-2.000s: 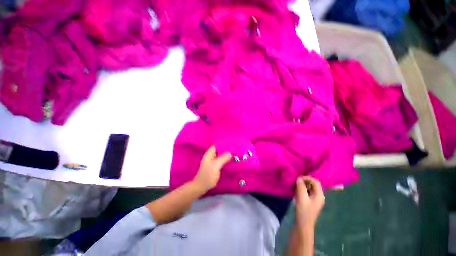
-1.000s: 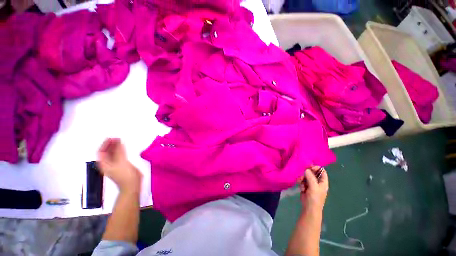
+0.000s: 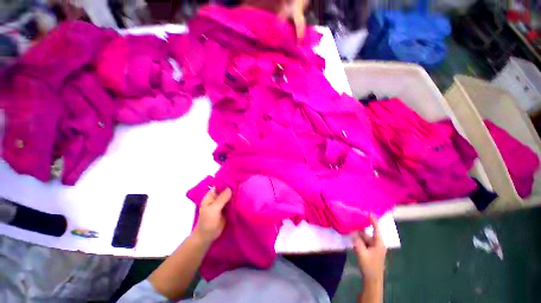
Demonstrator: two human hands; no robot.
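A bright magenta jacket (image 3: 285, 148) lies rumpled across the right part of the white table, its near part bunched and hanging over the front edge. My left hand (image 3: 212, 216) grips its cloth at the near left, thumb on top. My right hand (image 3: 369, 245) is at its near right edge, with fingertips at the cloth; a small tool in the fingers cannot be made out. Small shiny round fasteners show on the jacket.
More magenta garments (image 3: 59, 106) lie at the left. A black phone (image 3: 129, 221), a small orange-and-pale tool (image 3: 85, 233) and a dark flask (image 3: 35, 218) lie near the front edge. Cream bins (image 3: 409, 74) with garments stand at the right. Another person's hand (image 3: 296, 18) shows at the far edge.
My left hand has come back from above the table beside the phone and taken hold of the jacket. The near part of the jacket is now lifted and bunched, uncovering white table at the front right.
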